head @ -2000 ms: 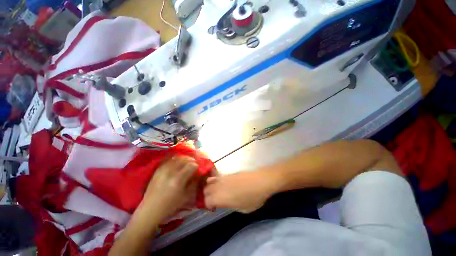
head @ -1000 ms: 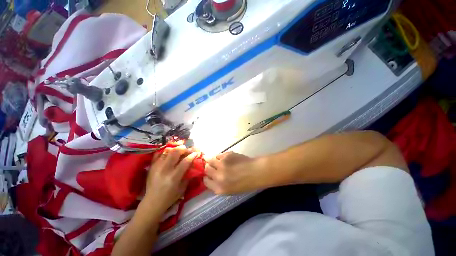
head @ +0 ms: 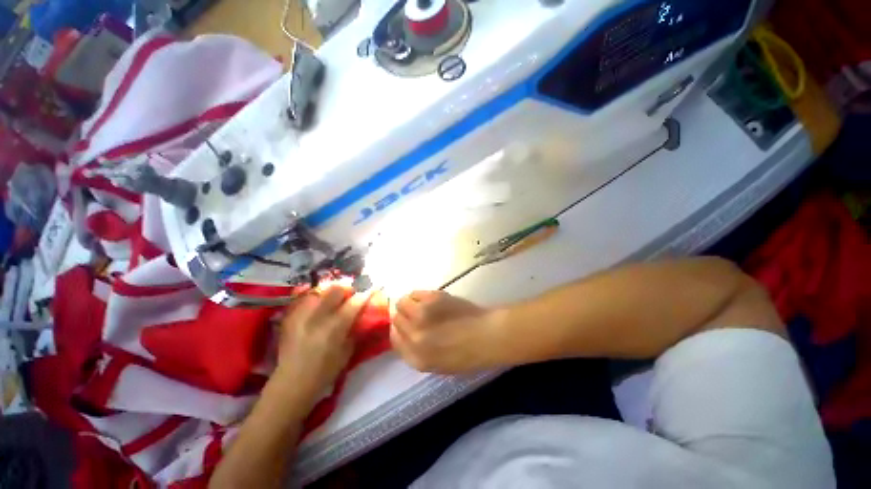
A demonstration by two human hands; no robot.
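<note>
A red fabric panel point(head: 372, 329) lies under the lit needle area of the white sewing machine point(head: 420, 143). My left hand point(head: 320, 334) lies on the red cloth just in front of the presser foot, fingers at the glow; whether it pinches the cloth is hidden. My right hand point(head: 435, 329) is curled at the panel's right edge, fingertips closed on the red cloth. The white garment body with red binding point(head: 158, 310) is heaped left of the machine head. Glare hides the needle tip.
Slim green and orange snips point(head: 520, 239) lie on the bed right of the needle. The ruled front edge point(head: 401, 401) runs below my hands. A dark control panel point(head: 645, 53) is at the head's right end. Loose red cloth point(head: 812, 277) hangs at the far right.
Since the oldest frame, my right hand has moved up towards the needle and my left hand slightly left and up. The machine appears lower left in view. Little differs from one second ago.
</note>
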